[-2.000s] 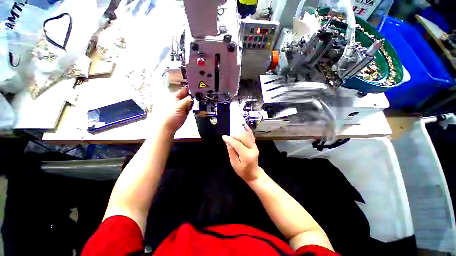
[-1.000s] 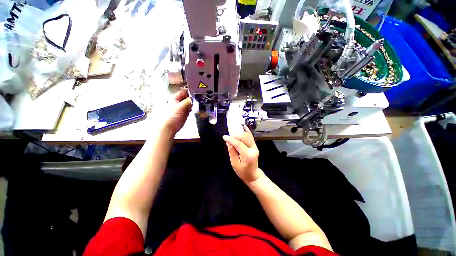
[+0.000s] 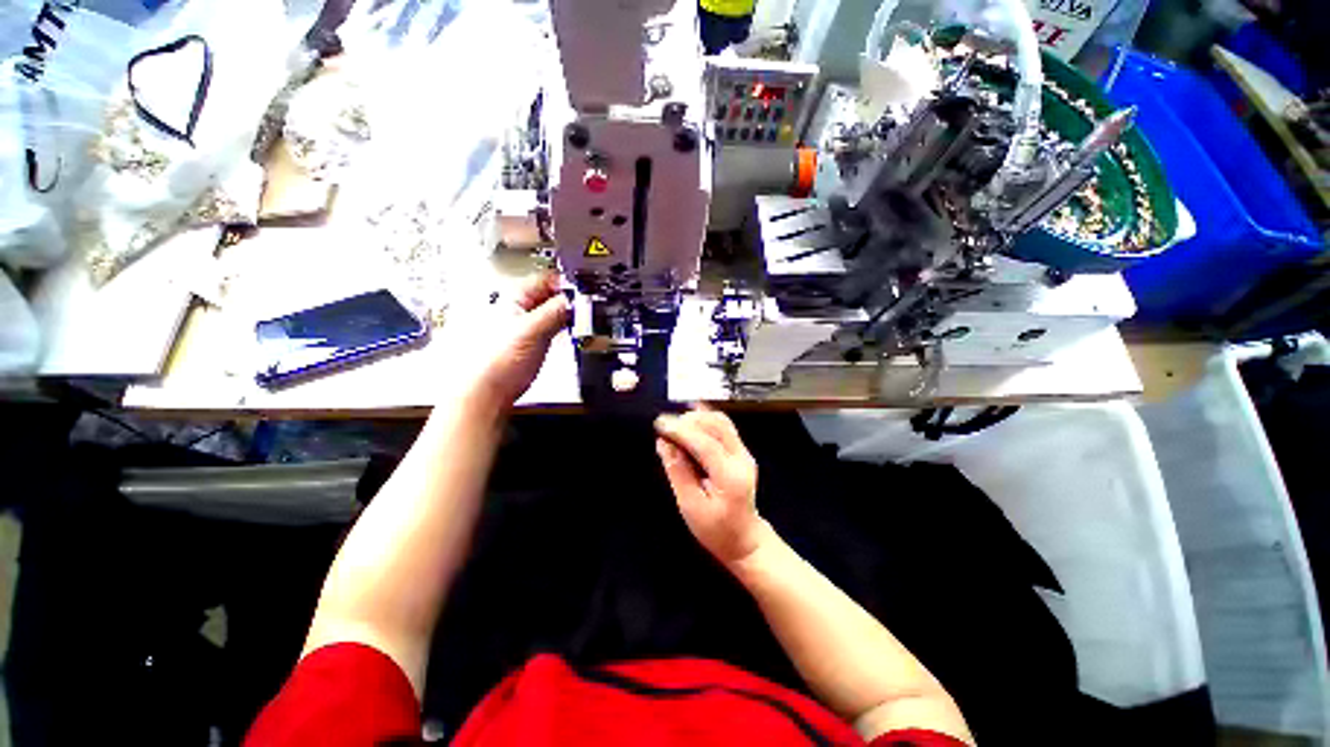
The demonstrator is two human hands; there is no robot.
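Note:
A black garment [image 3: 627, 525] lies over the lap, with a narrow black strip [image 3: 624, 391] of it on the work plate under the button-sewing machine head [image 3: 630, 190]. A pale round button [image 3: 626, 380] shows on the strip, just in front of the button clamp [image 3: 621, 324]. My left hand [image 3: 521, 347] is at the left side of the clamp, its fingertips partly hidden against the machine; what they hold cannot be told. My right hand [image 3: 712, 474] is at the table edge, right of the strip, fingers curled at the cloth; its grip is unclear.
The button feeder [image 3: 919, 219] and its green bowl [image 3: 1123, 183] stand right of the head. A control panel [image 3: 759, 110] is behind. A smartphone [image 3: 343, 336] and plastic bags [image 3: 161, 161] lie left. White bins [image 3: 1116, 540] stand below right, and a blue crate [image 3: 1218, 190] far right.
My right hand has moved slightly down, towards the lap. The button has come into clearer view in front of the clamp. The feeder mechanism, swinging earlier, has shifted back from the table's front edge.

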